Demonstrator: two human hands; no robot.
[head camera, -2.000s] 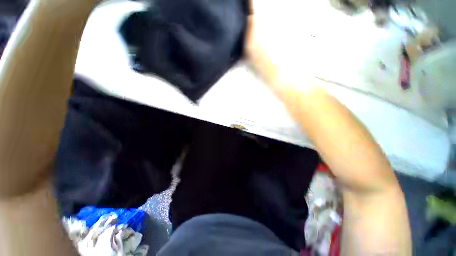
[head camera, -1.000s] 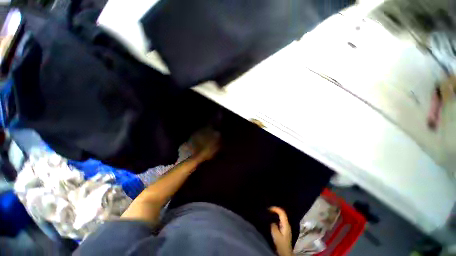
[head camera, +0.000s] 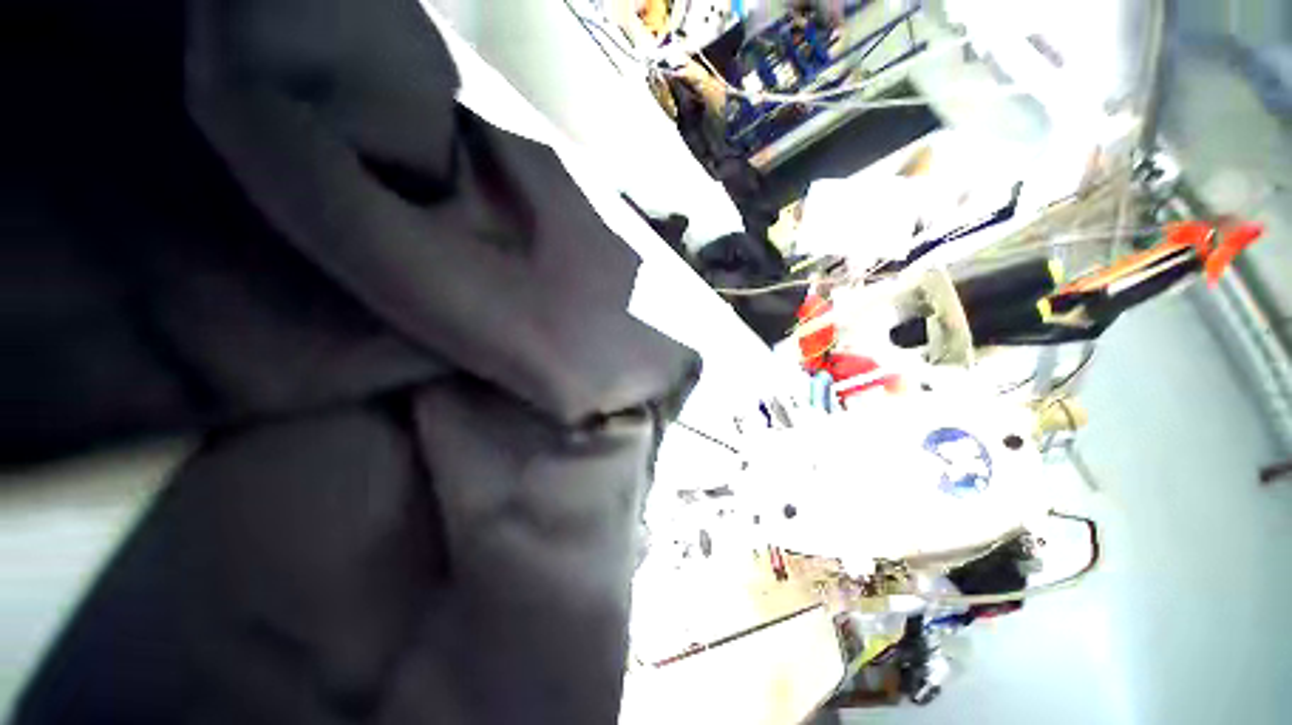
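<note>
A large black garment piece (head camera: 524, 538) is very near the camera and fills the left half of the view. It is bunched, with folds and a seam edge near its right side. Neither of my hands shows; the cloth covers much of the area where they could be. To the right of the cloth stands the off-white sewing machine (head camera: 907, 482) with a blue logo, seen tilted.
The white table (head camera: 709, 623) shows between the cloth and the machine. Behind are thin cables, red items (head camera: 836, 347) and a black and orange object (head camera: 1134, 276). A person in dark clothing may be at the back; it is too blurred to tell.
The view has swung up from the lap and table edge to the machine. The black cloth is now close before the camera. Both hands have left the view.
</note>
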